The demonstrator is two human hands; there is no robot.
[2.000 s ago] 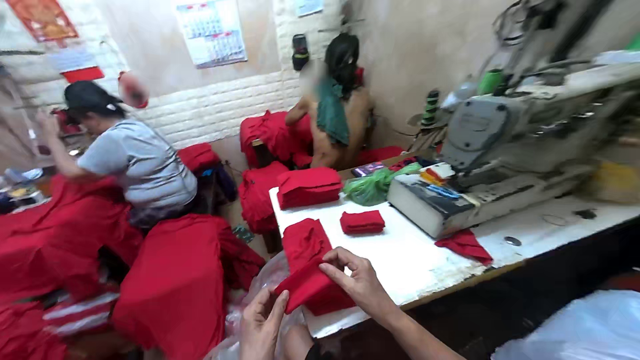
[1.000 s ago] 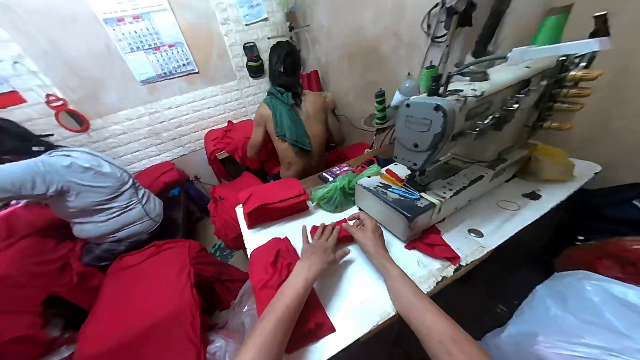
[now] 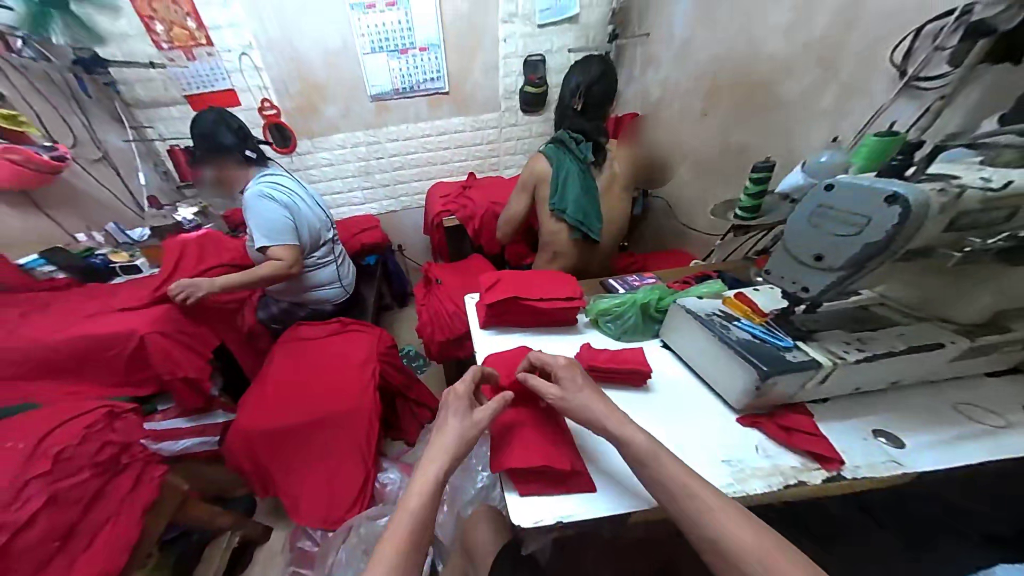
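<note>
My left hand (image 3: 468, 416) is over the long pile of red fabric pieces (image 3: 540, 448) at the near left end of the white table, its fingers curled and thumb apart. Close beside it, my right hand (image 3: 564, 388) has its thumb and fingertips together over the same pile. Red cloth shows between and under the fingertips; whether either hand grips a piece cannot be told. A small stack of folded red pieces (image 3: 614, 366) lies just beyond my right hand. Farther back sits a larger red stack (image 3: 530, 299).
An industrial sewing machine (image 3: 848, 240) stands on the white table (image 3: 688, 432) at right, with small tools (image 3: 756, 316) on its bed. A green plastic bag (image 3: 632, 312) lies behind the small stack. Two people (image 3: 292, 216) sit among red fabric heaps (image 3: 320, 416) at left and back.
One second ago both hands were on the small red stack; now they are back over the long pile. Two seconds ago they held a red piece between them. The view has swung left since one second ago.
</note>
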